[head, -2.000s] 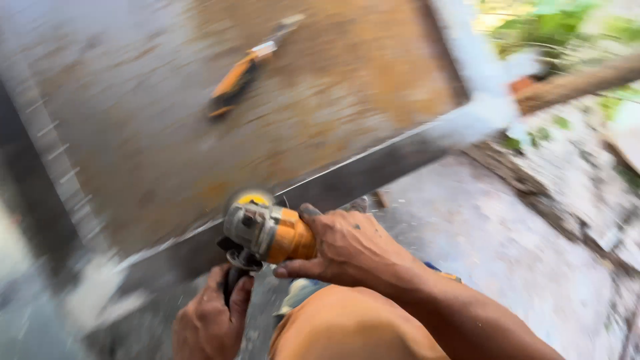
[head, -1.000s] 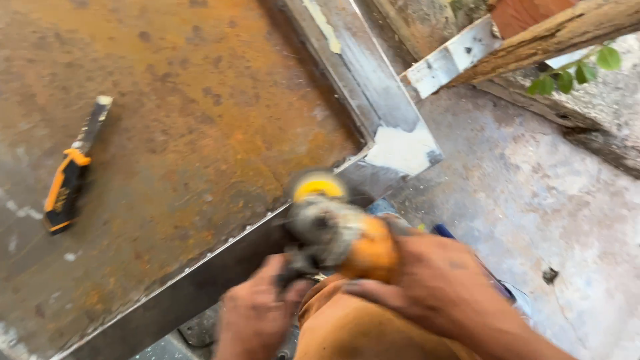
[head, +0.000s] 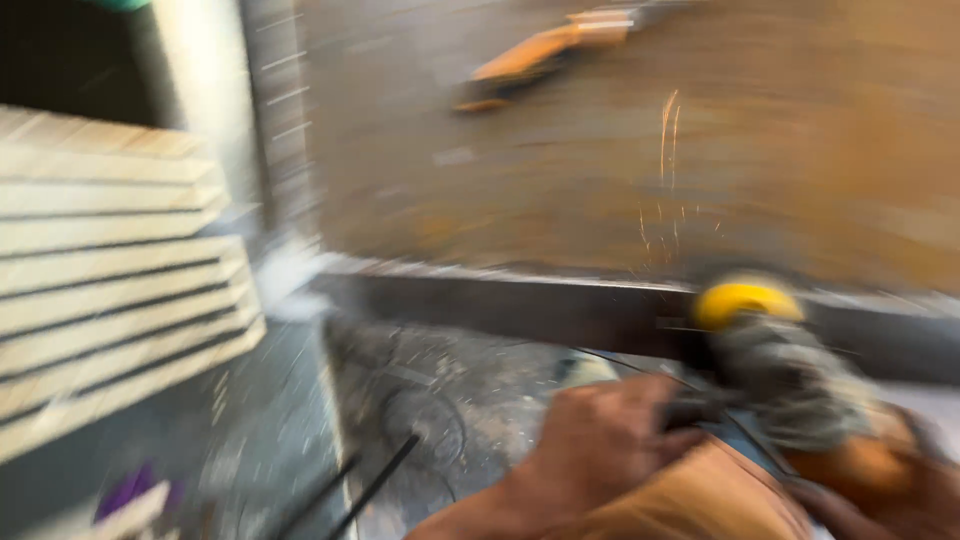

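Note:
An orange and grey angle grinder (head: pixel 795 382) with a yellow-centred disc is at the lower right, its disc over the edge of a metal frame (head: pixel 487 300). Thin sparks rise above that edge. My left hand (head: pixel 607 442) is closed round the grinder's black side handle. Partly cut off at the right edge, my right hand (head: pixel 892 480) grips the orange body. Beyond the frame edge lies a rusty metal sheet (head: pixel 465 187), with an orange and black hand tool (head: pixel 540 56), blurred, on it near the top. The whole view is smeared by motion.
Cream slatted pieces (head: pixel 112 300) with dark gaps stand at the left, beside the frame's whitish corner (head: pixel 289 277). Dark thin rods (head: pixel 382 480) and a purple item (head: pixel 135 491) are at the lower left. My knee, in orange-brown cloth, is under the hands.
The view has swung left to the frame's other corner, with the slatted pieces now in sight. Both hands still hold the grinder, and sparks now show above the frame edge.

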